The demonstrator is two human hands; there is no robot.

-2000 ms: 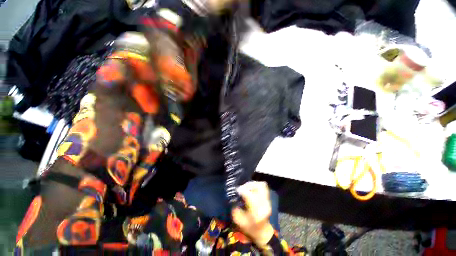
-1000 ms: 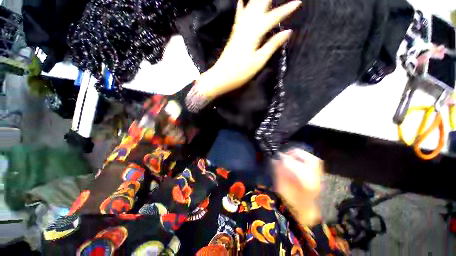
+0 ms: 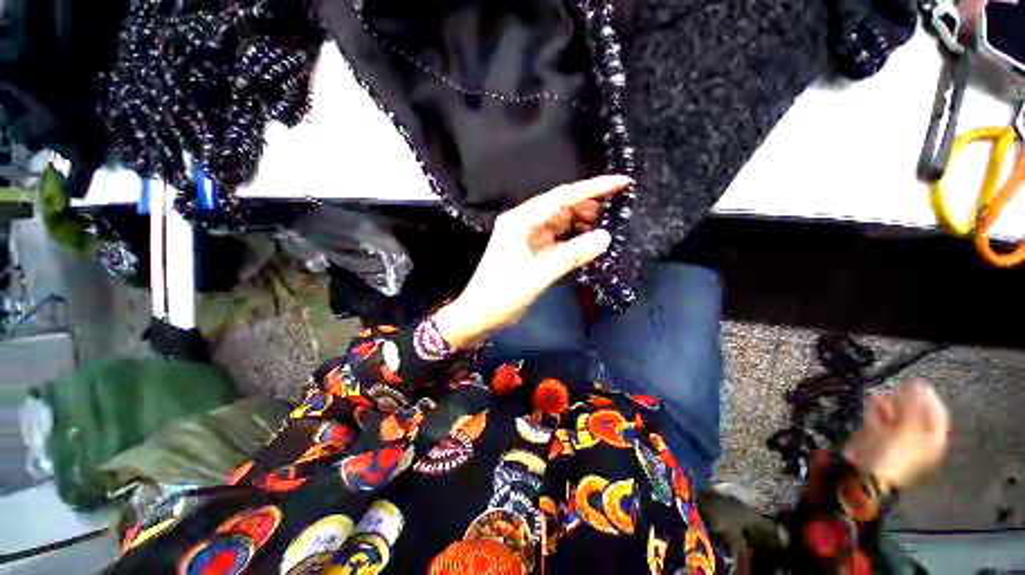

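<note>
The dark textured garment [image 3: 719, 101] hangs over the white table's edge toward my lap, its smooth black lining [image 3: 495, 146] showing on the left with a dotted light stitch line. The glinting black trim [image 3: 614, 107] runs down the garment's edge and ends near my knees. My left hand [image 3: 528, 256] pinches the trim edge between thumb and fingers near its lower end. My right hand [image 3: 903, 429] is blurred, far out at the lower right, away from the garment, with fingers curled. I cannot make out a needle or thread.
A heap of glossy black spare trim [image 3: 208, 90] lies on the table [image 3: 348, 140] at upper left. Scissors with yellow and orange handles [image 3: 969, 180] lie at right, beside a dark metal tool [image 3: 946, 112]. Tangled dark trim [image 3: 826, 393] is on the floor; green cloth bundles [image 3: 146, 416] are at left.
My left hand has come down from the upper garment to the trim's lower part and now pinches it. My right hand has moved from the trim's lower end far out to the right.
</note>
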